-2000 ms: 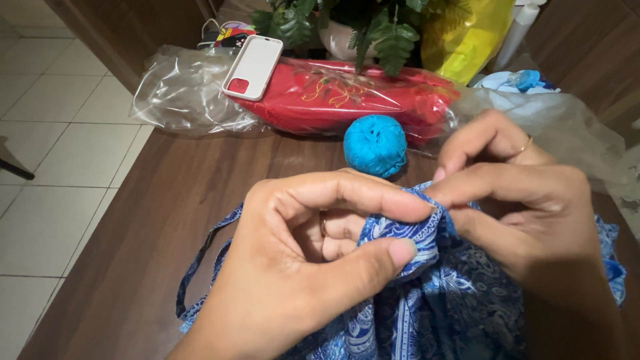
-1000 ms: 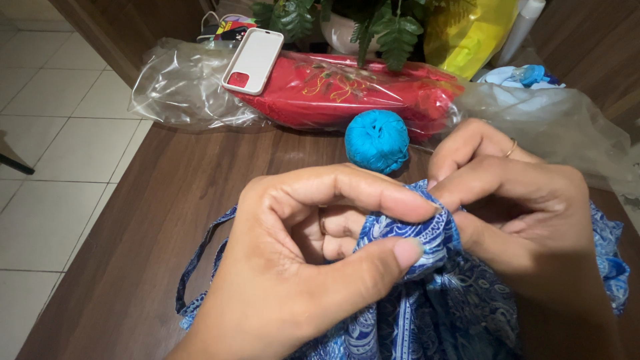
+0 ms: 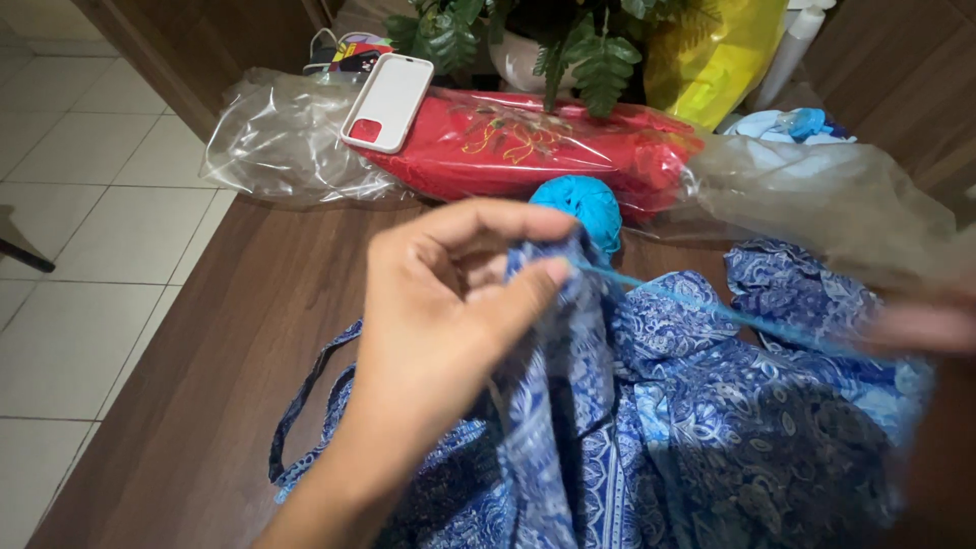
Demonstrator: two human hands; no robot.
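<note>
My left hand [image 3: 457, 290] pinches an edge of the blue paisley-patterned fabric [image 3: 732, 412] between thumb and fingers, above the wooden table. A light blue thread [image 3: 709, 305] runs taut from that pinched edge to the right. At its far end is my right hand [image 3: 930, 324], blurred and partly out of view at the right edge; its fingers look drawn together at the thread, but a needle cannot be made out. Just behind my left fingertips sits a turquoise ball of yarn [image 3: 583, 206]. A narrow strap [image 3: 293, 415] of the same patterned fabric loops on the table at the left.
Across the back of the wooden table [image 3: 175, 381] lies a red embroidered item [image 3: 518, 145] in clear plastic, with a white phone case [image 3: 389, 103] on it. Behind stand a potted plant [image 3: 602, 61] and a yellow bag [image 3: 709, 61]. A translucent plastic bag [image 3: 831, 191] lies at right.
My right hand has moved away from the fabric edge to the right, and the light blue thread now stretches between my hands. My left hand still pinches the fabric.
</note>
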